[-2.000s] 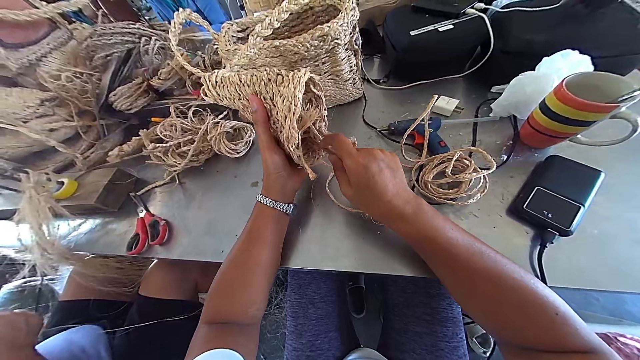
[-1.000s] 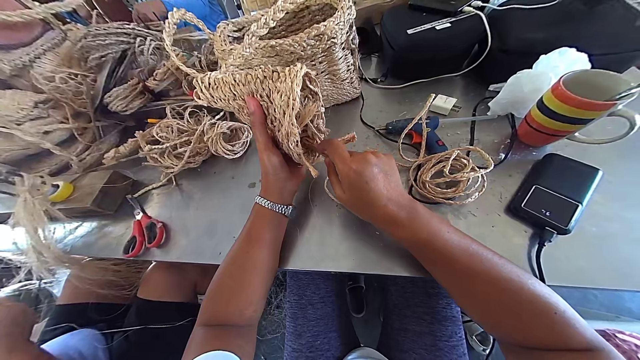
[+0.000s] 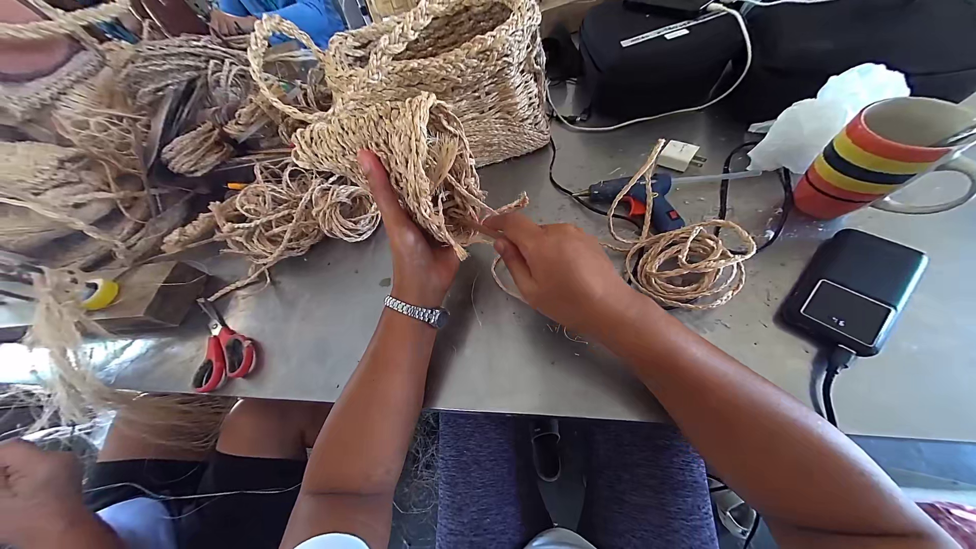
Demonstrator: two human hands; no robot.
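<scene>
A small woven piece of braided natural fibre (image 3: 374,141) is tilted with its open end toward the right. My left hand (image 3: 415,244) holds it from below, thumb on its near side, other fingers hidden behind or inside. At the rim, my right hand (image 3: 560,267) pinches a braided cord end at the opening; its fingertips are partly hidden among the strands. A larger woven fibre basket (image 3: 503,114) with a braided handle stands just behind. To the right of my right hand lies a coil of thin braided cord (image 3: 686,267), beside a blue glue gun (image 3: 637,194).
Red-handled scissors (image 3: 225,354), a wooden block (image 3: 152,297) and fibre bundles (image 3: 221,99) are at left. A striped mug (image 3: 869,156), white plug adapter (image 3: 679,155), black power bank (image 3: 854,293), cables and black bags (image 3: 663,61) are at right. Another person's hand (image 3: 46,488) is at lower left.
</scene>
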